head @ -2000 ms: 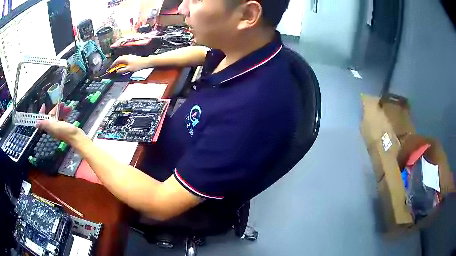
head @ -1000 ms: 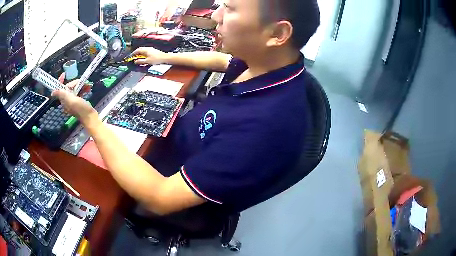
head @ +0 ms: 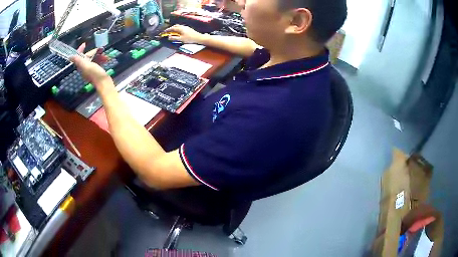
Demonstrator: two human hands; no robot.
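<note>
Neither of my hands is in view. Another person [head: 266,125] in a dark polo shirt sits at the desk in front of me. That person's hand [head: 90,70] holds up a silver-white slotted frame [head: 68,49] by its lower edge; its top is cut off or blends into the screen. The other hand [head: 185,34] rests on a small yellow-orange and dark thing, perhaps a mouse. A bare motherboard [head: 165,86] lies flat on a red sheet and white paper [head: 143,108]. A black keyboard [head: 75,83] with green keys lies behind it.
A second circuit board assembly [head: 37,145] lies at the reddish-brown desk's [head: 103,173] near left corner. A small fan-like thing [head: 150,19] and a white cup [head: 101,38] stand by the monitor. An open cardboard box [head: 394,201] is on the floor behind the black chair [head: 344,115].
The view has shifted, so the desk sits higher and the person further right. The frame has tilted and moved up towards the picture's top edge. The other hand stays on the yellow-orange thing.
</note>
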